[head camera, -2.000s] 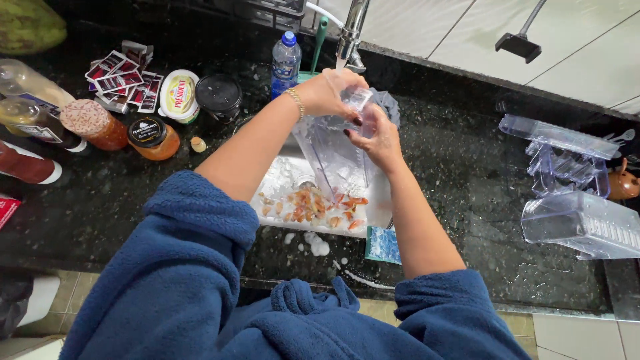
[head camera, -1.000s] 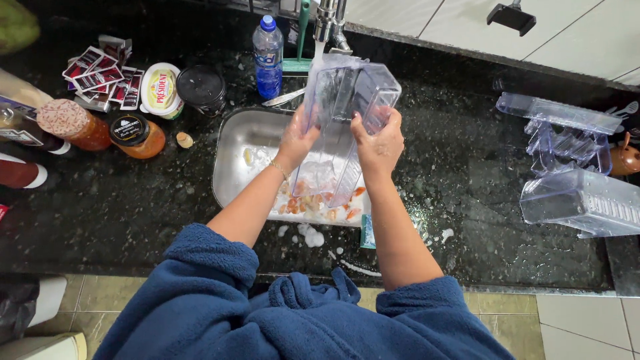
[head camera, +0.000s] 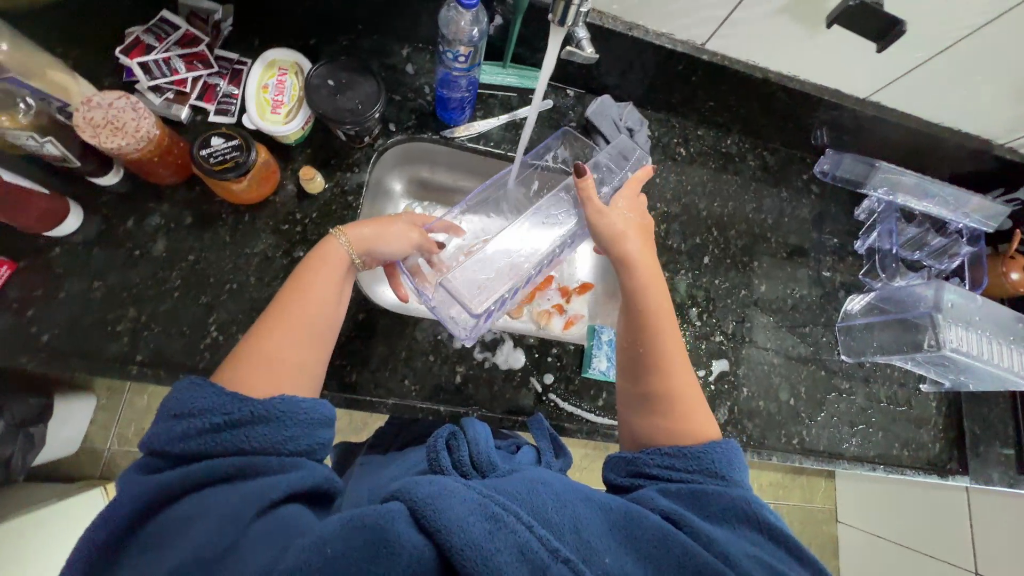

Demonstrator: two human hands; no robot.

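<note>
A clear plastic bin (head camera: 512, 248) lies tilted between my hands over the stainless steel sink (head camera: 424, 172). Water from the running faucet (head camera: 568, 14) falls into its open side. My right hand (head camera: 620, 208) grips the bin's upper right end. At the lower left end, my left hand (head camera: 404, 248) holds the wall, its fingers partly seen through the plastic. Orange and pale food scraps (head camera: 560, 300) lie in the sink with suds. A sponge (head camera: 600, 352) rests at the sink's front edge, and a grey cloth (head camera: 618, 124) is bunched behind the bin.
More clear plastic bins (head camera: 932, 332) stand at the right. Behind the sink are a knife (head camera: 496, 120), a blue-liquid bottle (head camera: 461, 64) and a green squeegee (head camera: 510, 74). Jars (head camera: 234, 166), a lidded tub (head camera: 278, 96), a black container (head camera: 346, 96), a cork (head camera: 311, 180) and sachets (head camera: 180, 64) occupy the left.
The bin has gone from upright in both hands to a slanted position under the water. My left hand has moved left and down to its lower end. The grey cloth has come into sight.
</note>
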